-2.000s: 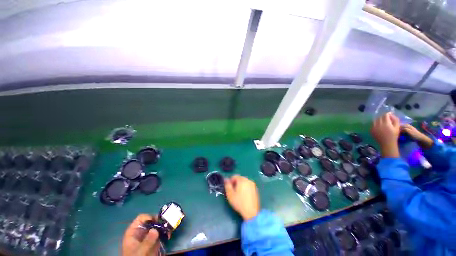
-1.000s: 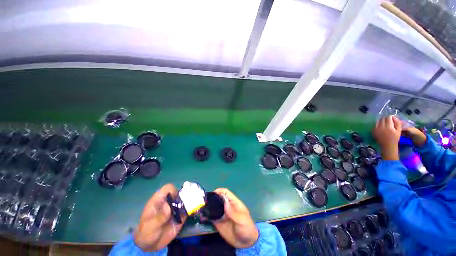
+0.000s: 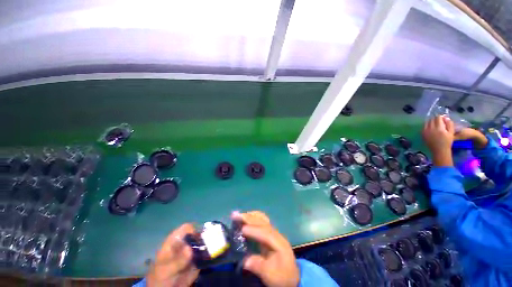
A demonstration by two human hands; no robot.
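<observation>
My left hand [image 3: 175,257] holds a black unit with a white-and-yellow piece [image 3: 214,240] on it, low in front of me. My right hand [image 3: 272,250] is beside it, fingers curled round a dark part with clear shiny film [image 3: 238,238]; blur hides the exact contact between the parts. Two small black round parts [image 3: 224,170] lie bare on the green bench [image 3: 269,207] beyond my hands. Several black discs on clear film [image 3: 128,197] lie to the left, with one more disc [image 3: 117,135] farther back.
Blister trays [image 3: 42,207] of dark parts stand at the far left. Many filmed black discs [image 3: 361,213] lie right of the white upright [image 3: 351,73]. A neighbour's blue sleeves [image 3: 463,216] and hands [image 3: 439,137] are at the right. Another filled tray [image 3: 412,255] sits below the bench edge.
My right hand has left the bench with the filmed round part from beside the two bare ones. Both hands have come together at the front around the unit with the white-and-yellow piece.
</observation>
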